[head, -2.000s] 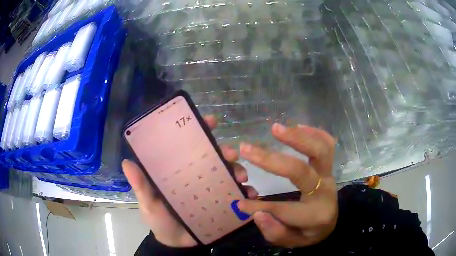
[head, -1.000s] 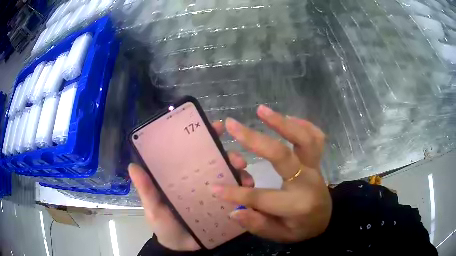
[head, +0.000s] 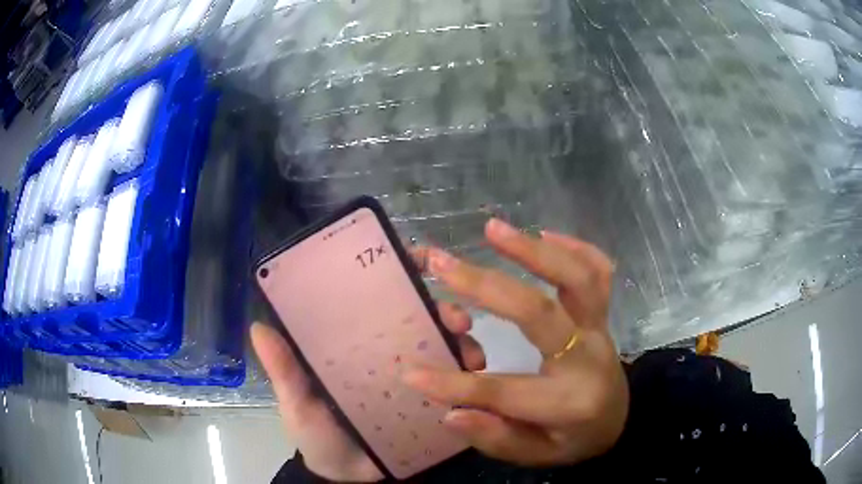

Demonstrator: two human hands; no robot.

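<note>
A smartphone (head: 364, 340) with a pale pink calculator screen reading "17×" is tilted in front of me. My left hand (head: 307, 406) holds it from behind and below, the thumb along its left edge and fingertips showing at its right edge. My right hand (head: 539, 364), with a gold ring, is over the lower right of the phone. Its fingers are spread and it holds nothing. One fingertip is at the keypad; I cannot tell if it touches. The blue equals key is hidden.
A blue crate (head: 180, 217) with rows of white cylinders (head: 80, 227) stands at the left. Stacked clear trays (head: 406, 113) fill the middle, with more wrapped clear stacks (head: 718, 161) at the right. Tiled floor shows at the bottom corners, with a brown cardboard piece (head: 123, 422) at lower left.
The phone and my left hand have moved slightly right and down. My right index finger has moved from the blue key up and left over the keypad. The screen still reads "17×".
</note>
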